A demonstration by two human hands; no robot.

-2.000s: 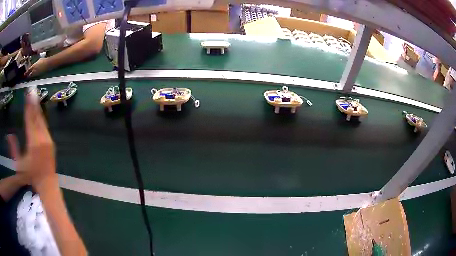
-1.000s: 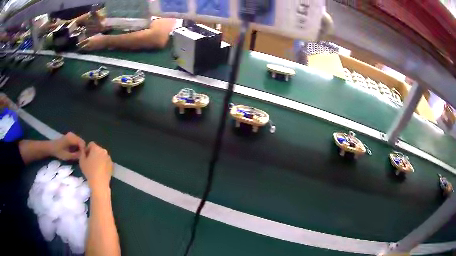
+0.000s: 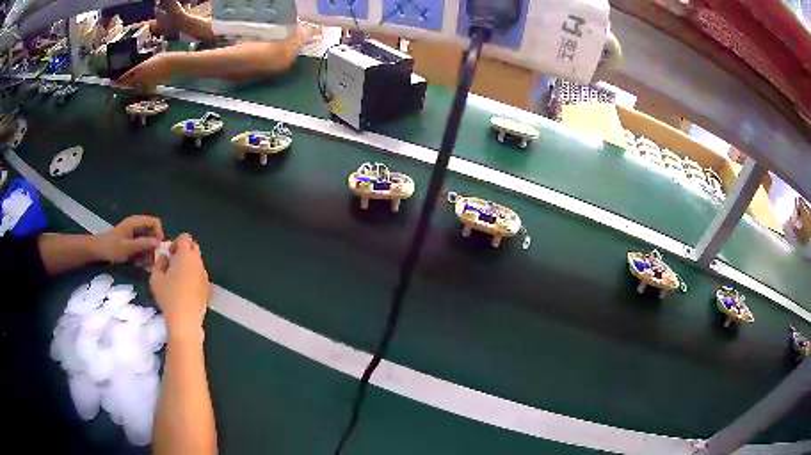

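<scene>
Neither my left hand nor my right hand is in view. Part-built units stand on short legs in a row along the dark green conveyor, including one near the middle and another right of it. They have cream bodies, blue components and loose wires. A flat off-white plastic cover with dark holes lies on the belt at the far left. A neighbour's hands meet at the left over the bench edge, with a small pale piece at the fingers. A heap of thin white discs lies below them.
A black power cable hangs from the overhead socket strip across the view. Grey metal posts stand at the right. A black-and-white box and another person's arm are across the belt. A blue container is far left.
My view has turned left; the cardboard rest has left it. The units have moved right along the belt. The neighbour's hands, raised near the belt earlier, are now together at the bench edge.
</scene>
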